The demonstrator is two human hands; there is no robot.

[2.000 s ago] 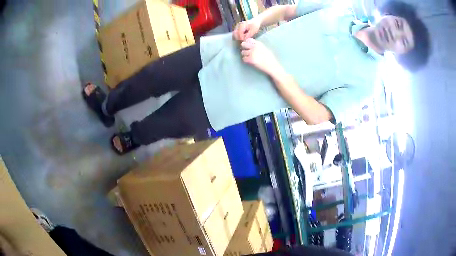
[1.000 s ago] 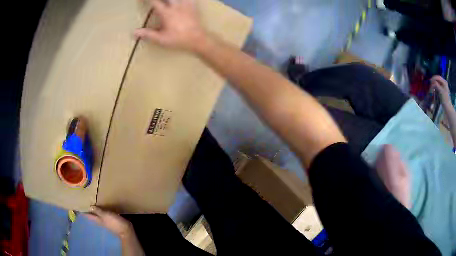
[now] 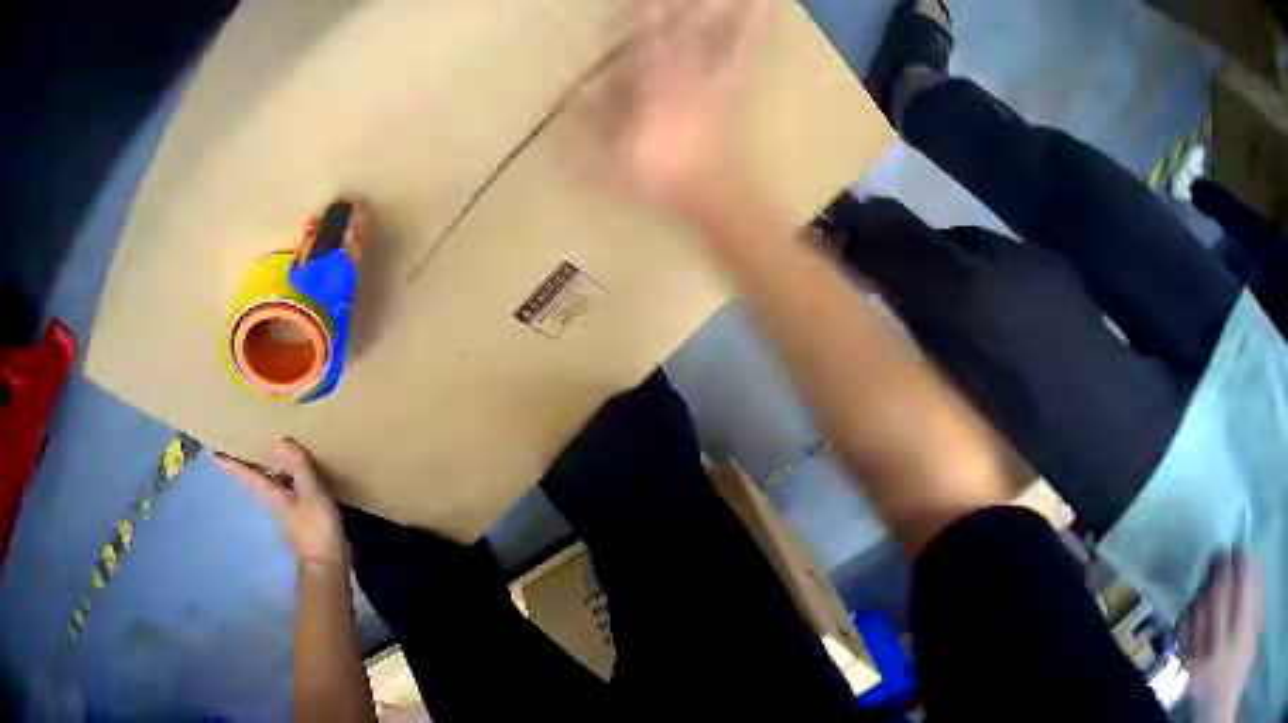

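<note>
A large closed carton (image 3: 424, 381) fills the upper left, with a seam across its top and a dark printed caution mark. A blue tape dispenser with a yellow roll and orange-red core (image 3: 287, 339) lies on it, untouched. My right hand (image 3: 685, 120) is blurred, spread flat over the seam's upper end and empty; its fingertips are indistinct near the top edge. My left hand (image 3: 290, 494) is at the carton's near left edge, fingers apart, touching the edge; part of the fingers is hard to make out.
Another person in a light green top (image 3: 1201, 494) stands close on the right, a hand hanging low. Other cartons (image 3: 565, 607) are on the floor below, with a blue bin (image 3: 886, 661). A red object (image 3: 31, 403) is at far left. Yellow-black tape (image 3: 120, 544) marks the floor.
My view has turned, so the carton appears tilted further. The dispenser remains on the carton. My right hand is still on the top, now blurred; my left hand remains at the near edge.
</note>
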